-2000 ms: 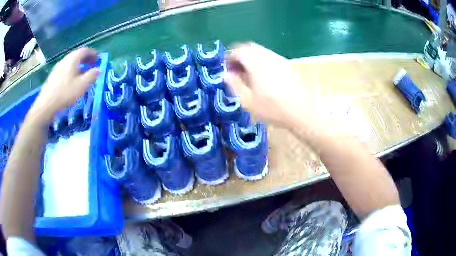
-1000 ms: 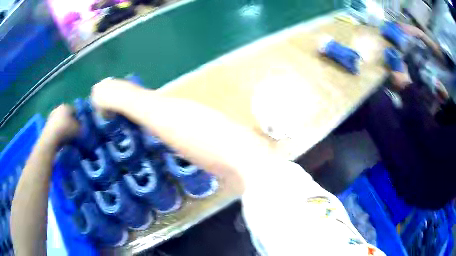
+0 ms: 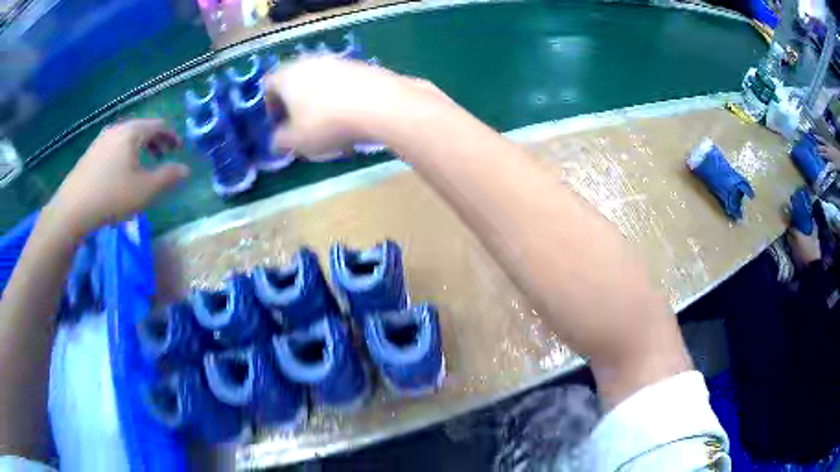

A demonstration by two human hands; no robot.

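Several dark blue tubular pieces [image 3: 405,350] stand upright in two rows on the tan bench, their U-notched tops with pale edging. More blue pieces [image 3: 217,138] stand in a group on the green surface beyond. My left hand [image 3: 120,171] is above the left tote, fingers spread and curved, beside that group and apart from it. My right hand [image 3: 322,106] is over the right part of the group, blurred, with fingers curled at the pieces; it hides some of them, and whether it grips one is unclear.
A blue tote [image 3: 134,341] with a white sheet [image 3: 83,396] stands at the left end of the bench [image 3: 497,304]. One blue piece [image 3: 720,180] lies on its side at the right. A neighbour's hand [image 3: 804,247] and white bottles [image 3: 783,112] are at the far right.
Pieces from the back of the bench group now stand on the green surface; two rows stay on the bench. My left hand has come away from the pieces. The view has turned back left.
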